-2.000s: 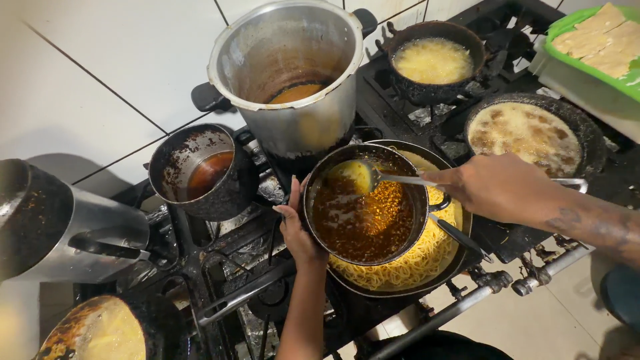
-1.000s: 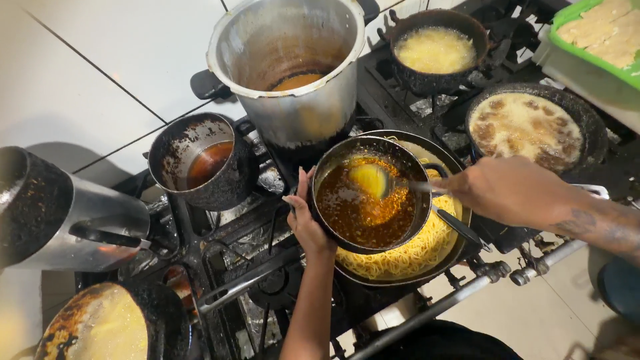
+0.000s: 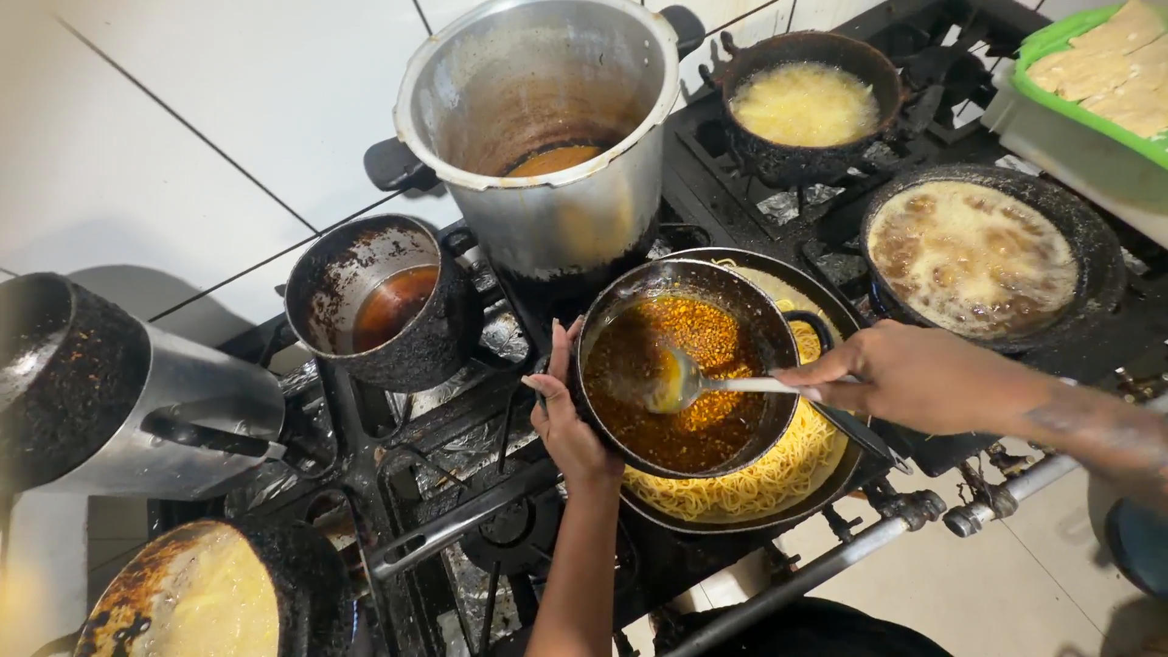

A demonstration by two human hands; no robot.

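Observation:
My left hand point(image 3: 575, 420) grips the left side of a dark pot point(image 3: 689, 365) of brown oily sauce with seeds or flakes. The pot is held over a wide pan point(image 3: 853, 465) of yellow noodles point(image 3: 766, 479). In my right hand point(image 3: 912, 379) is the handle of a metal spoon point(image 3: 748, 384); its bowl dips into the sauce. A black-handled utensil point(image 3: 858, 431) shows at the right side of the pot, partly hidden by the hand.
A tall aluminium pot point(image 3: 566, 210) stands behind; a small blackened pot point(image 3: 388, 301) is left of it. Pans of bubbling oil point(image 3: 981, 251), point(image 3: 808, 105) sit right. A metal jug point(image 3: 210, 411) and frying pan point(image 3: 310, 566) are left. A green-rimmed container point(image 3: 1049, 91) stands upper right.
The spoon has moved about in the sauce, from the top of the pot two seconds ago to lower down now. My left hand stays on the pot's side.

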